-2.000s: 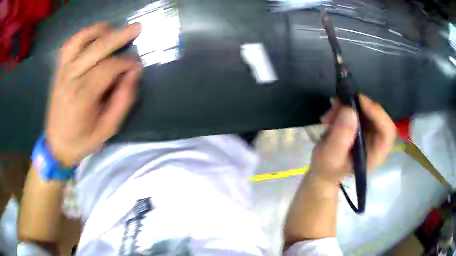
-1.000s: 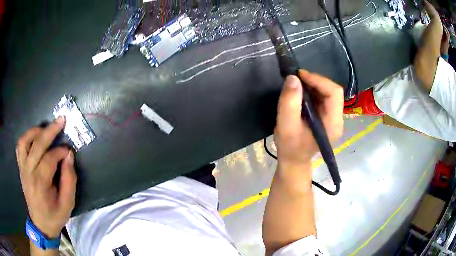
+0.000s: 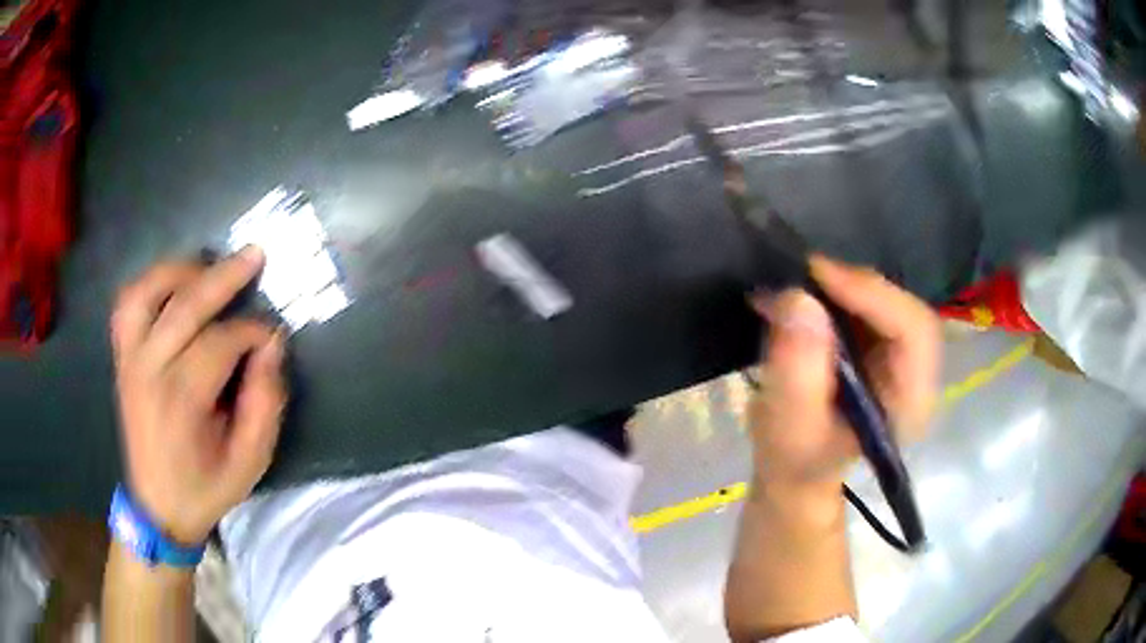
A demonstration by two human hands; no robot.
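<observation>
The view is blurred. A blue-and-white circuit board (image 3: pixel 297 264) lies flat on the dark mat at the left. My left hand (image 3: pixel 201 383) rests beside it with a fingertip on its left edge, fingers apart. A small white part (image 3: pixel 524 276) lies on the mat to the board's right, with a faint red wire between them. My right hand (image 3: pixel 836 377) grips the black soldering iron (image 3: pixel 867 421), its barrel pointing up and left over the mat, away from the board. The iron's tip is too blurred to place exactly.
Red housings (image 3: pixel 35 176) are heaped at the far left. More boards (image 3: pixel 566 91) lie at the upper middle. Silvery solder strands (image 3: pixel 754 129) lie at the upper right. Another person's white sleeve (image 3: pixel 1096 295) is at the right edge. The bench edge runs in front of my body.
The camera view has shifted, so the bench and both hands appear further right and the red housings show at the left. The left hand still touches the board; the right still holds the iron.
</observation>
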